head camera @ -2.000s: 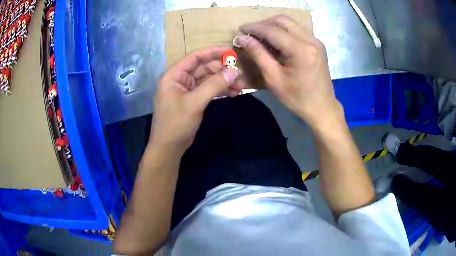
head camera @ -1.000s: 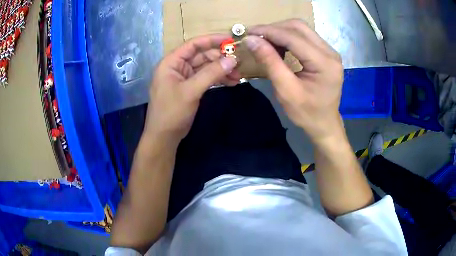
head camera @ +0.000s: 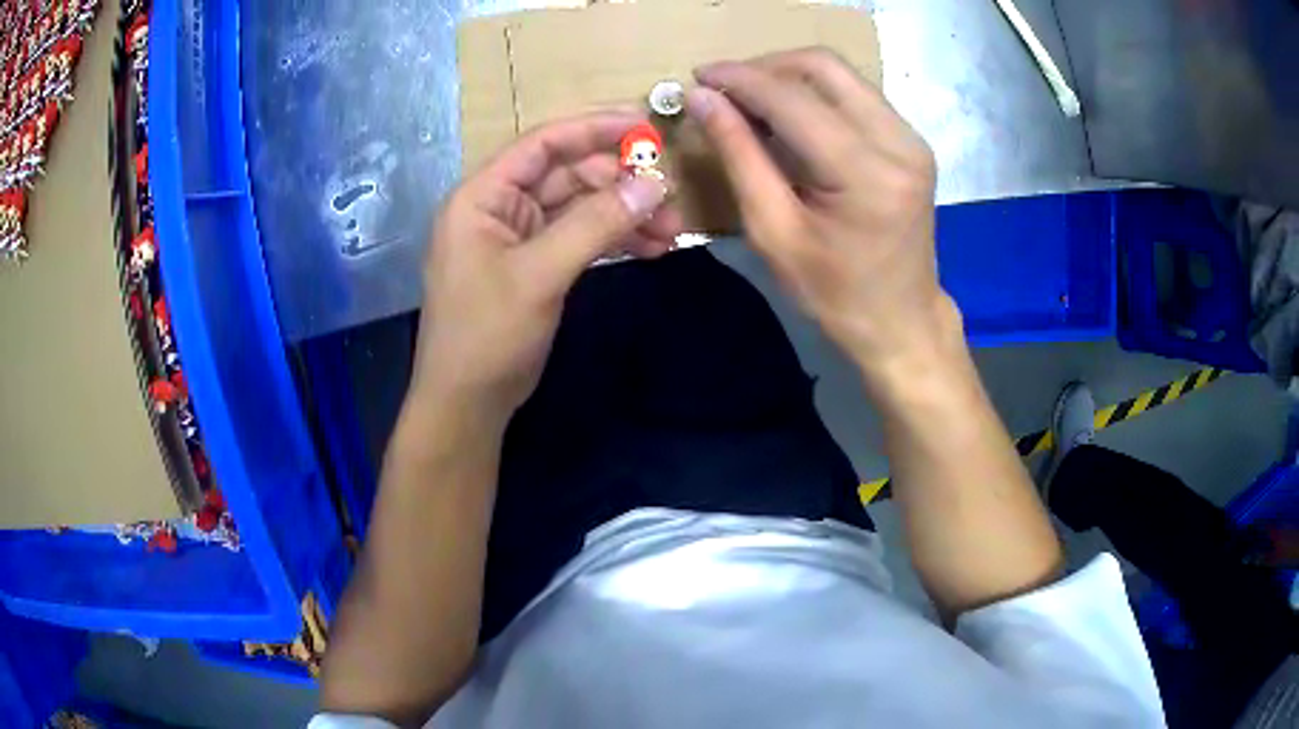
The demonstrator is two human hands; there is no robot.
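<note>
My left hand (head camera: 534, 235) pinches a small red-haired doll figurine (head camera: 643, 153) between thumb and fingers, upright, with its pale face showing and its lower part hidden by the thumb. My right hand (head camera: 841, 192) is to the right with thumb and forefinger pinched beside a small round white cup (head camera: 667, 97). The thin glue stick in that pinch is barely visible now. The cup stands on the tan cardboard pad (head camera: 598, 54), just beyond the figurine.
The pad lies on a metal bench (head camera: 349, 143). A white rod (head camera: 1044, 57) lies at the upper right. On the left, a blue crate (head camera: 235, 328) holds cardboard (head camera: 71, 385) and rows of red-and-white figurines (head camera: 36, 86). A blue bin (head camera: 1019, 278) and another person's leg (head camera: 1140, 499) are at right.
One second ago the stick in my right hand reached the figurine's head; now my right fingertips are away from it, at the cup. My left hand still holds the figurine.
</note>
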